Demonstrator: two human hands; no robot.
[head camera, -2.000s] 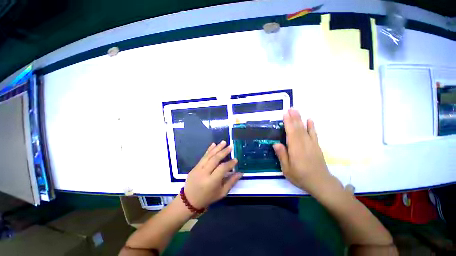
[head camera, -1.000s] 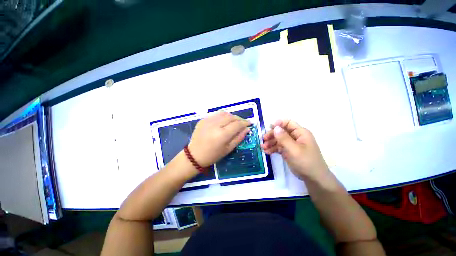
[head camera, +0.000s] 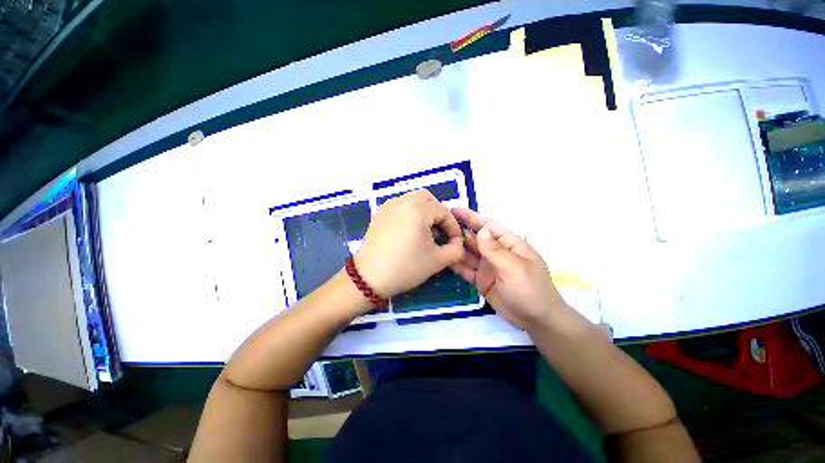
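Observation:
A white two-window frame (head camera: 290, 262) lies in the black fixture (head camera: 312, 203) in front of me. Its left window shows dark grey. The green circuit board (head camera: 432, 297) fills the lower part of the right window, partly under my hands. My left hand (head camera: 409, 237) is over the middle and right of the frame, thumb and index finger bent together in a ring. My right hand (head camera: 511, 271) is at the frame's right edge, its fingertips meeting the left ones above the board. Whether something small is between the fingertips cannot be told.
Another white frame with a green board (head camera: 801, 172) lies at right. A yellow sheet with black patch (head camera: 554, 68), a red-yellow knife (head camera: 474, 36) and a clear bag (head camera: 647, 41) are at the back. Stacked sheets (head camera: 45, 294) stand far left. An open carton (head camera: 312, 425) is below the bench edge.
The hands first lay flat on the frame, then moved over the board. Since then the right hand has moved left and its fingertips now meet the left hand's. The view has also shifted.

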